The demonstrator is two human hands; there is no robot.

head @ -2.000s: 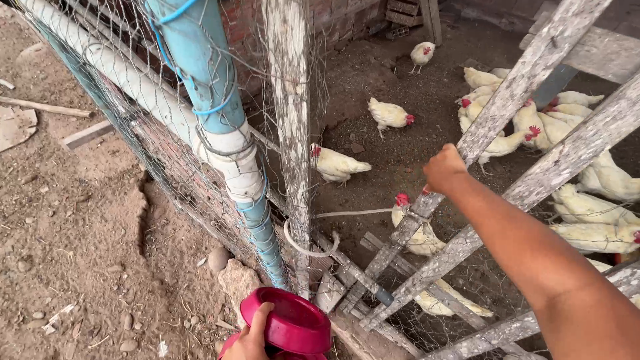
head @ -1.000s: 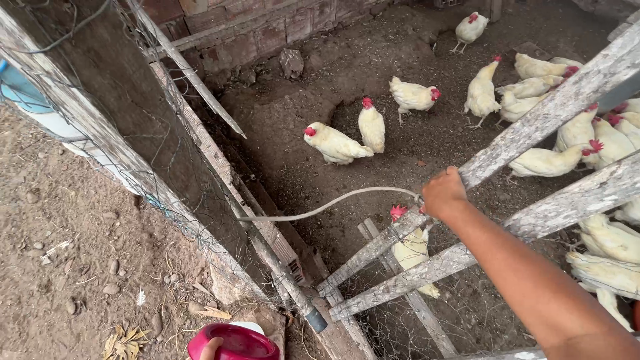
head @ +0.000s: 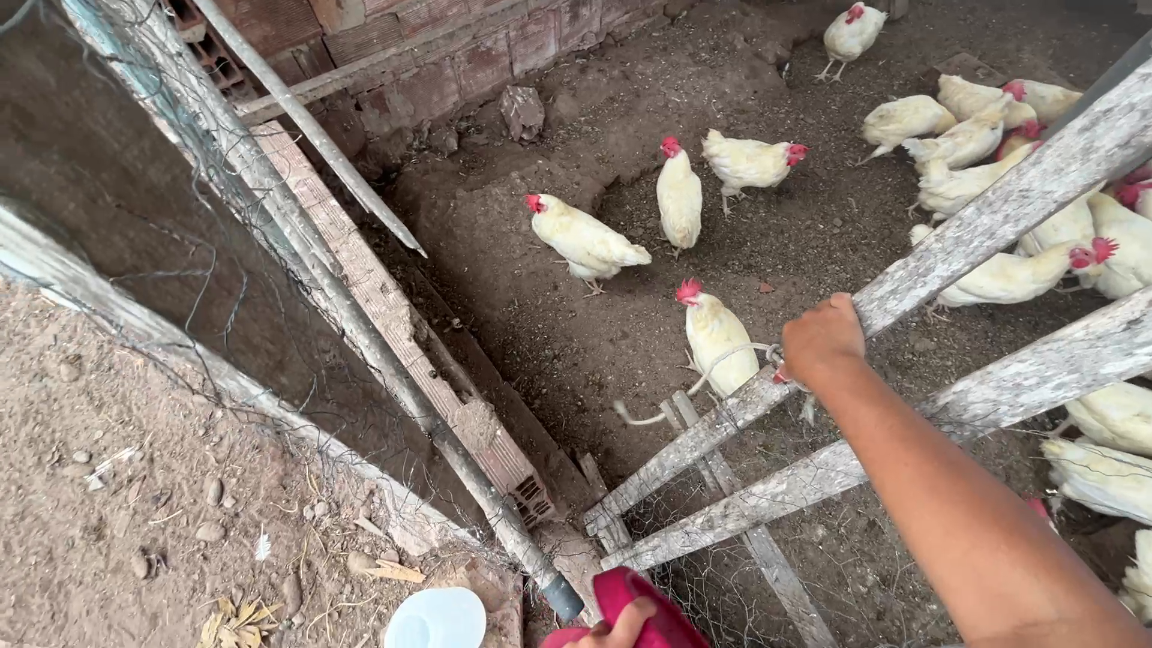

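Observation:
My right hand (head: 821,342) is closed round the upper board of a weathered wooden gate (head: 999,216) faced with wire mesh. A pale rope (head: 720,362) is tied to the board beside the fist, its loose end hanging inside the pen. At the bottom edge, my left hand (head: 621,625) grips a magenta plastic container (head: 661,621), partly cut off by the frame. A translucent white plastic container (head: 436,619) is just left of it; what it rests on cannot be told. A white chicken (head: 717,337) stands just beyond the gate.
More white chickens (head: 589,238) are in the pen, many crowded at the right. A hollow-brick wall (head: 432,90) runs behind. Wire mesh, a grey pole (head: 351,351) and a row of bricks (head: 396,333) border the opening. Stones and dry leaves (head: 236,623) lie on the dirt outside.
The gate has swung further open, away from the post, with my right hand on it. The rope, stretched across the gap one second ago, now hangs slack from the gate.

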